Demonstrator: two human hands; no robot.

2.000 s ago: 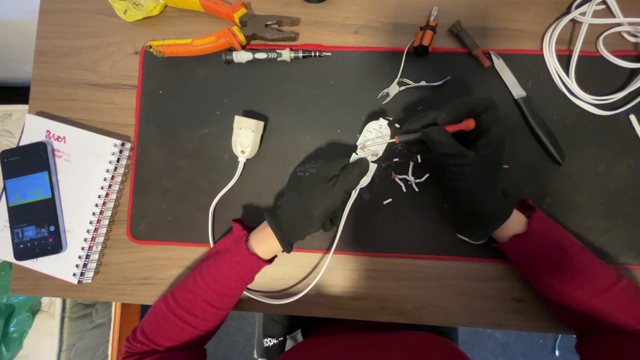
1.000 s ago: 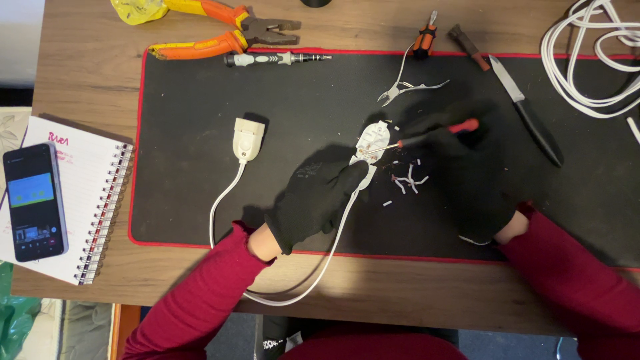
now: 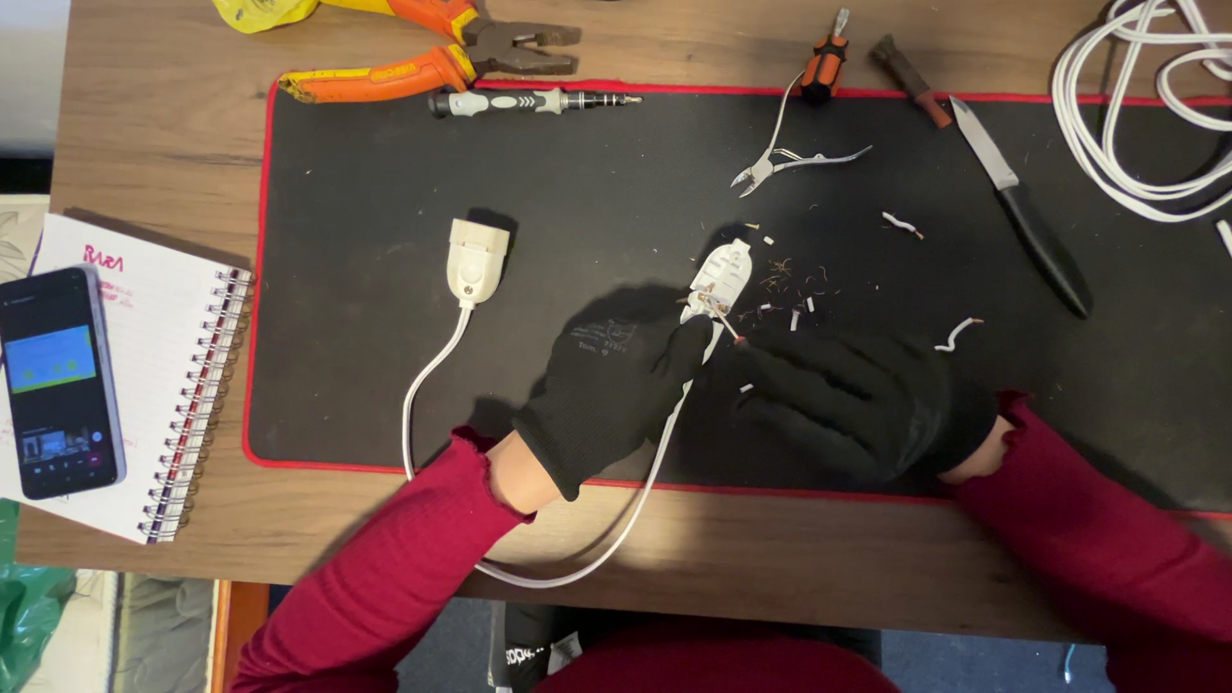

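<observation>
My left hand [image 3: 626,385], in a black glove, holds the cord end of an opened white plug housing [image 3: 724,274] on the black mat. Copper strands and metal parts show in the housing. My right hand [image 3: 847,399], also gloved, is just right of it; at its fingertips is a small wire end with a reddish tip [image 3: 737,339], touching or close to the housing. Whether that is an insulated wire or the earlier red tool cannot be told. The white cord [image 3: 616,539] loops over the table edge toward a closed white socket connector [image 3: 477,262].
Combination pliers [image 3: 433,67], a precision screwdriver [image 3: 529,102], small nippers [image 3: 770,168], a stubby screwdriver [image 3: 825,67] and a knife [image 3: 1035,231] lie around the mat. Wire scraps [image 3: 959,334] are scattered to the right. A phone [image 3: 63,380] rests on a spiral notebook [image 3: 154,385]; coiled cable [image 3: 1088,144] lies top right.
My right hand has moved down and its fingers now point left at the housing. The red-handled tool seen across the hand before no longer shows there. Wire scraps beside the housing have spread apart.
</observation>
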